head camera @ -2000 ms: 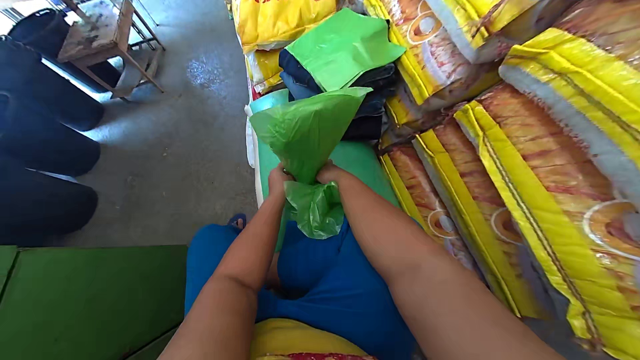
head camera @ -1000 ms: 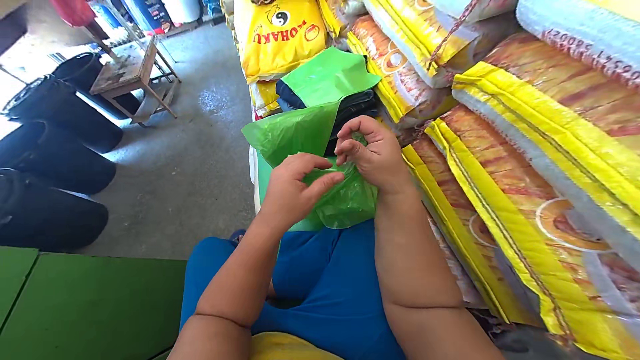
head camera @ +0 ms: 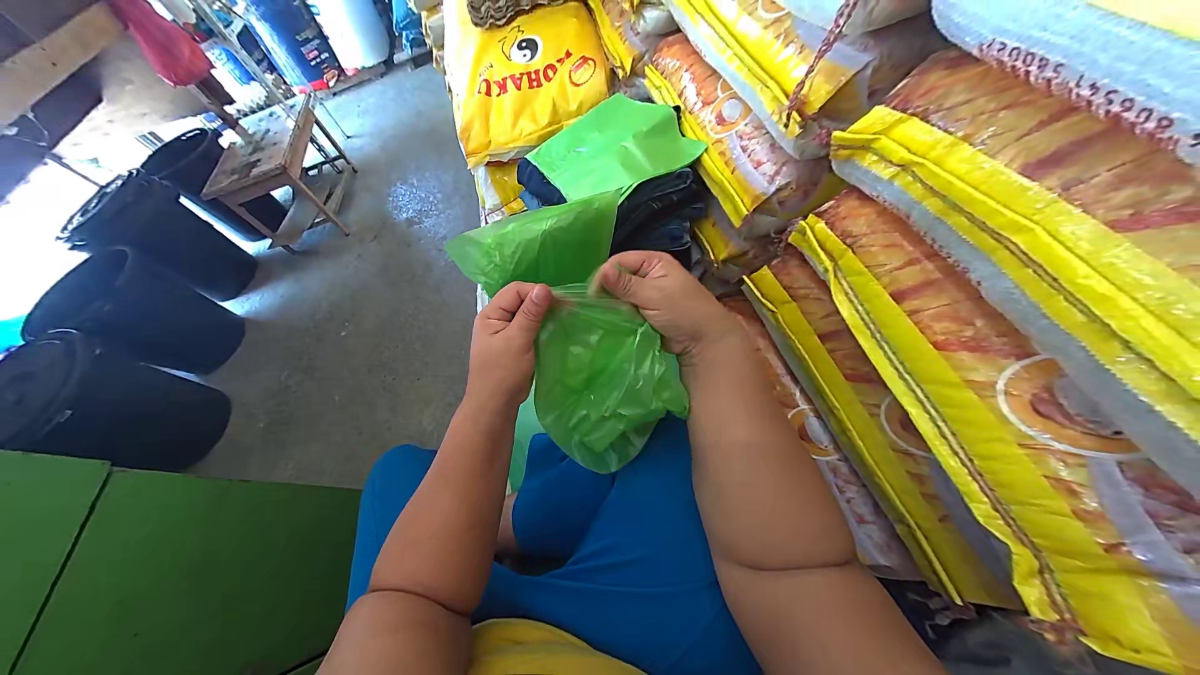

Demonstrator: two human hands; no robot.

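A translucent green plastic bag (head camera: pixel 609 389) hangs between my two hands, over my lap. My left hand (head camera: pixel 511 333) pinches its edge between thumb and fingers. On the other side my right hand (head camera: pixel 656 295) grips the same edge, slightly blurred. Another part of green plastic film (head camera: pixel 544 246) spreads out just beyond my fingers; whether it belongs to the same bag I cannot tell. Behind it lies a pile of dark folded material (head camera: pixel 656 211) with a flat green plastic sheet (head camera: pixel 614 145) on top.
Large filled yellow sacks (head camera: pixel 1031 375) are stacked along the right. A yellow printed sack (head camera: pixel 530 80) lies ahead. To the left stand several black plastic bins (head camera: pixel 122 403) and a worn wooden stool (head camera: pixel 258 159) on the concrete floor (head camera: pixel 375 319). A green panel (head camera: pixel 187 562) is at lower left.
Two seconds ago both hands clasped the green plastic around its middle. A second ago they were raised with fingers loosely bent; now they are lower and farther apart, pinching the bag's edge.
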